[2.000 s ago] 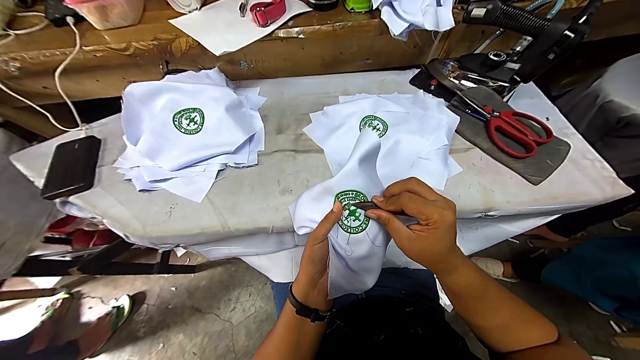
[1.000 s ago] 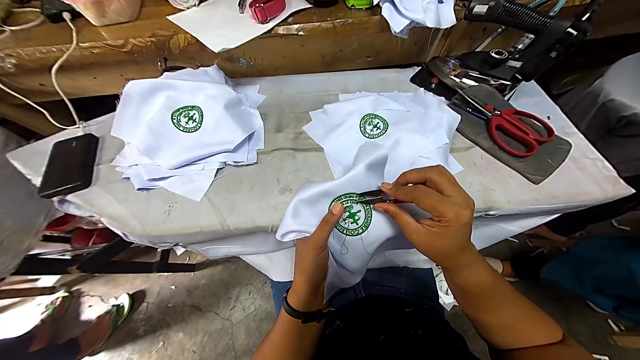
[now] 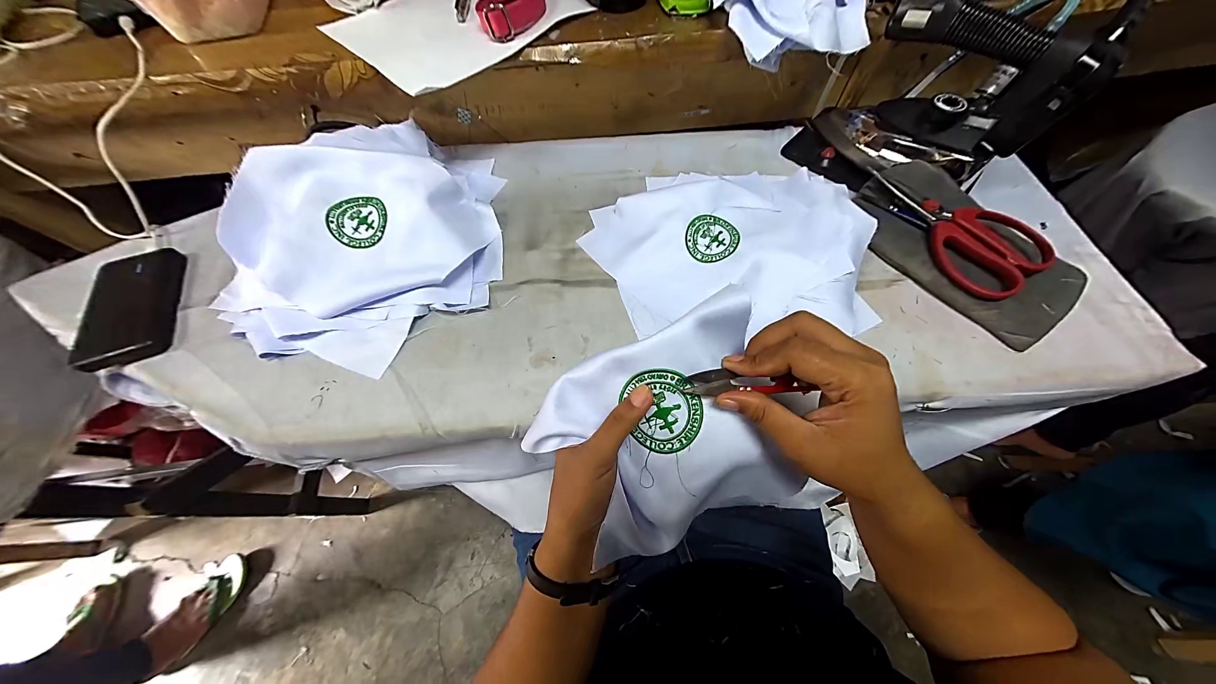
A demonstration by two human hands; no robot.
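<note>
My left hand (image 3: 594, 465) grips a white fabric piece (image 3: 579, 408) at the near table edge, its thumb on the green embroidered round emblem (image 3: 668, 423). Loose threads hang below that emblem. In my right hand (image 3: 826, 408) are small thread snips (image 3: 727, 383) with red on the handle, their tips at the emblem's upper right. Behind the held piece lies a pile of white embroidered pieces (image 3: 646, 237); another pile (image 3: 285, 209) is at the left. Red-handled scissors (image 3: 988, 252) rest on a dark grey pad (image 3: 1054, 304) at the right.
A black power bank (image 3: 131, 309) with a white cable (image 3: 119, 157) lies on the cloth-covered table (image 3: 532, 380) at left. A wooden bench (image 3: 617, 104) runs behind, bearing paper (image 3: 427, 47) and cloth. Black equipment (image 3: 1007, 76) stands back right. A person's sandalled foot (image 3: 195, 608) shows lower left.
The held fabric has turned and its emblem has shifted to the right. My right hand has moved a little right with the snips, which stay at the emblem.
</note>
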